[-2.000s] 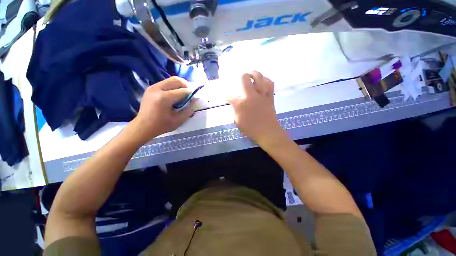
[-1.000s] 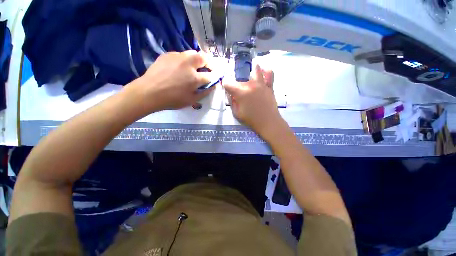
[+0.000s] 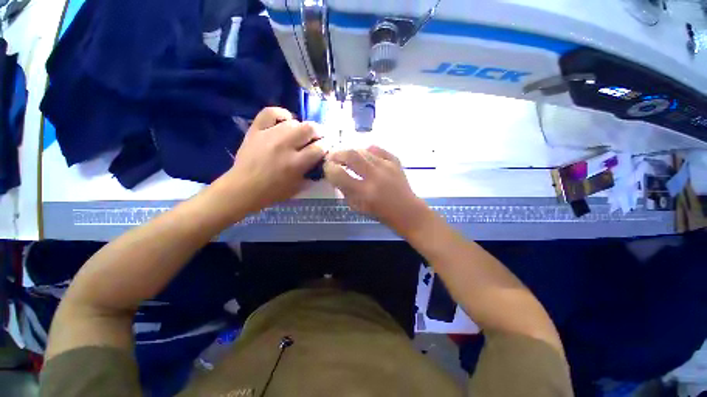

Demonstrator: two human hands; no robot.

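Observation:
A navy garment piece (image 3: pixel 167 93) with a white band lies heaped left of the needle area, against my left hand. My left hand (image 3: pixel 283 159) has its fingers closed on a small dark navy edge of cloth just in front of the presser foot. My right hand (image 3: pixel 368 178) meets it there, its fingertips bent at the same dark edge; how much it grips is hidden. The sewing machine (image 3: pixel 481 50) is white with a blue stripe, its head above my fingers. The needle area is brightly lit and washed out.
A grey ruler strip (image 3: pixel 256 214) runs along the table's front edge. Small labels and scraps (image 3: pixel 589 183) lie at right. The control panel (image 3: pixel 639 97) is on the machine arm. Dark navy cloth (image 3: pixel 620 310) hangs below the table at right, with more navy and white pieces (image 3: pixel 186 302) at left.
The thin dark tool-like item seen at my left fingers earlier no longer shows clearly. My hands have come together in front of the presser foot. The view has shifted.

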